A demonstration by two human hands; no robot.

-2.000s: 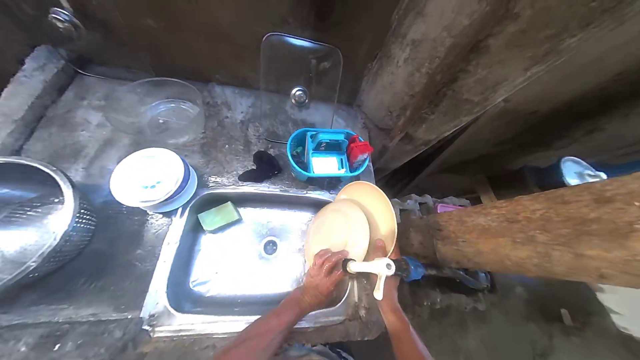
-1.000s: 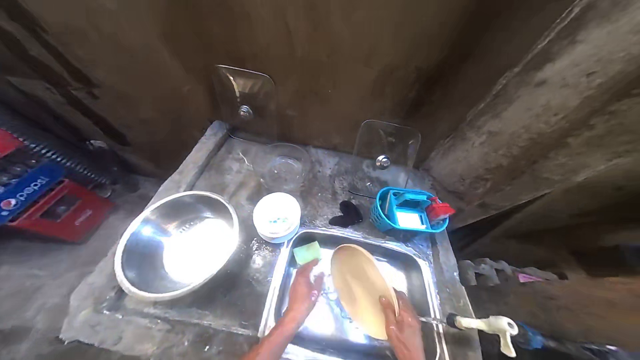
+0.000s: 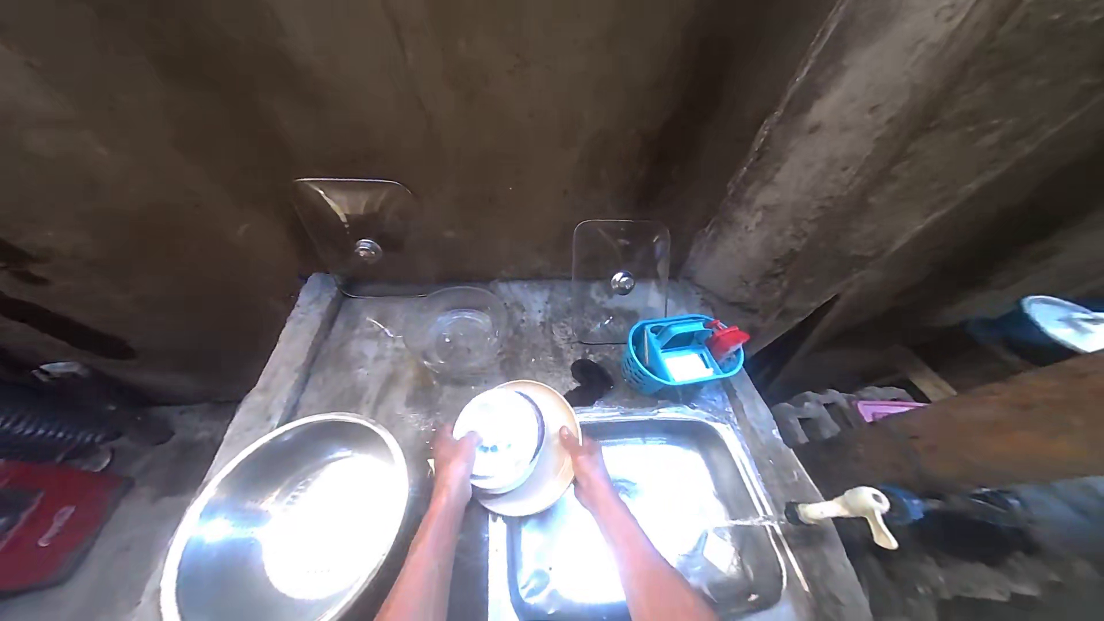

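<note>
My right hand [image 3: 584, 457] grips the right rim of a cream plate [image 3: 556, 457], which leans against a stack of white dishes [image 3: 500, 438] at the left edge of the steel sink [image 3: 655, 483]. Against the left side of the white dishes lies my left hand [image 3: 454, 457], its thumb on the rim; whether it bears their weight cannot be told. From the white-handled tap [image 3: 849, 511] a thin stream of water runs into the sink. Glare hides part of the basin.
A large steel bowl [image 3: 293, 526] stands at left. Behind are a clear glass bowl [image 3: 457, 332], two glass lids [image 3: 621, 283] [image 3: 368, 250] against the wall, a dark cloth [image 3: 590, 379] and a blue plastic basket [image 3: 681, 371]. A wooden beam [image 3: 966, 431] juts in at right.
Both hands have moved from over the sink to the white dish stack, carrying the cream plate there. A second earlier, my left hand was at the green sponge. The view has shifted.
</note>
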